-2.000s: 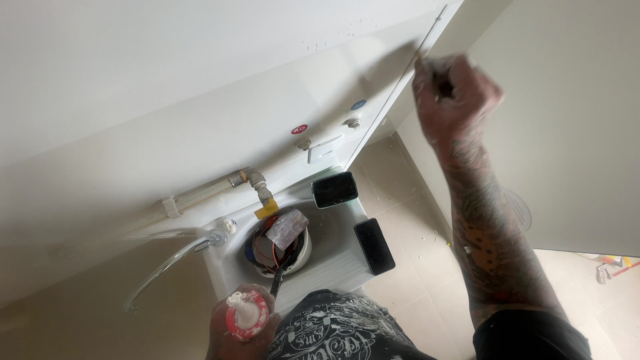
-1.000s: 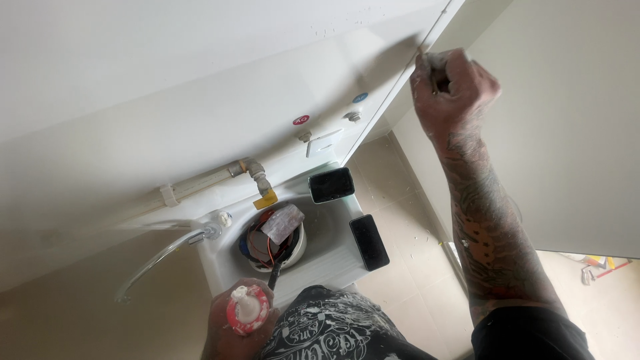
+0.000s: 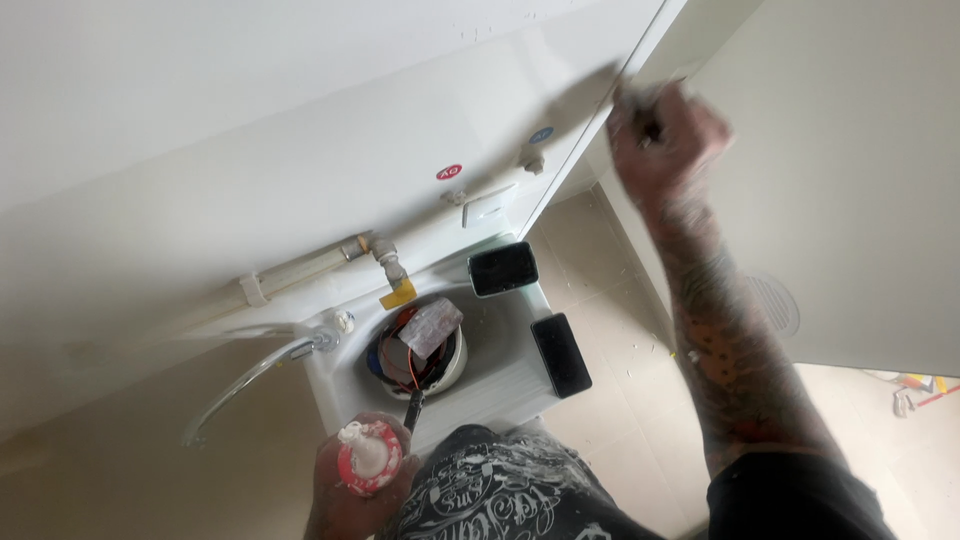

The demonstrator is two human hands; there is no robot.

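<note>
In the head view my left hand (image 3: 330,480), low at the center left, grips what looks like a sealant cartridge with a red collar (image 3: 395,442) and a pale, smeared nozzle. A black handle (image 3: 413,410) projects beside it; whether my fingers touch it is unclear. My right hand (image 3: 667,139) is raised with curled fingers at the long seam (image 3: 616,97) along the edge of a glossy white wall panel. It is blurred and has whitish smears; whatever lies within its fingers cannot be made out. Its shadow falls on the panel.
Below is a utility sink (image 3: 487,405) holding a bucket (image 3: 452,373) with cables and a grey block (image 3: 433,328). Two black rectangular objects (image 3: 503,268) rest on its rim. Nearby are a chrome faucet (image 3: 247,382), a pipe with a yellow-handled valve (image 3: 397,294) and a tiled floor (image 3: 600,345).
My right hand stays by the panel edge and has shifted slightly left since one second ago. My left hand keeps its hold on the cartridge, low in the view.
</note>
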